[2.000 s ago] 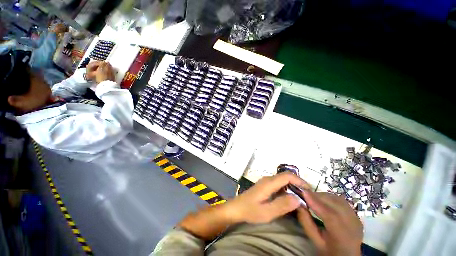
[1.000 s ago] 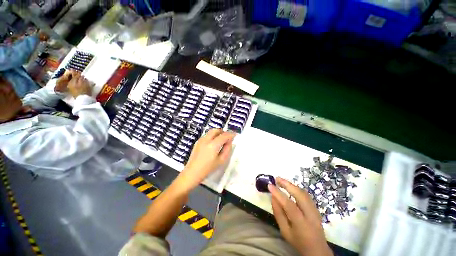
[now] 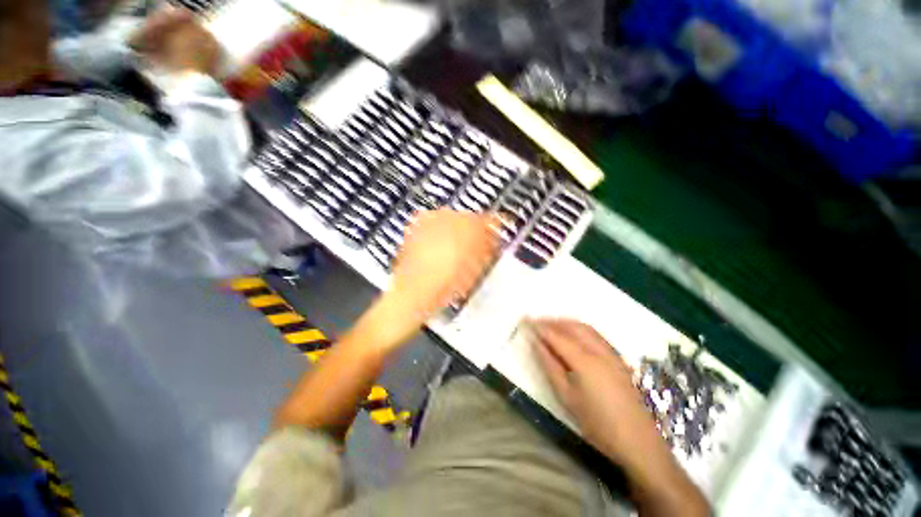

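My left hand (image 3: 444, 257) is over the right part of the left blister tray (image 3: 475, 328), which holds dense rows of black, silvery-edged housings (image 3: 550, 224). Its fingertips are among the rows; blur hides whether they grip a housing. My right hand (image 3: 586, 374) is over the cream-white work mat (image 3: 626, 303), left of the heap of small metal pieces (image 3: 687, 399). Its fingers point left and its fingertips are blurred; I cannot tell whether it holds anything.
The right blister tray (image 3: 768, 454) holds dark housings at the lower right. A pale strip (image 3: 540, 131) and clear plastic bags (image 3: 576, 76) lie behind the left tray. Blue bins (image 3: 768, 91) stand at the rear. A coworker in a white coat (image 3: 121, 172) sits at the left.
My left hand remains at the left tray and has shifted toward its filled rows. The housing seen at my right fingertips a second ago no longer shows there. The camera view has tilted.
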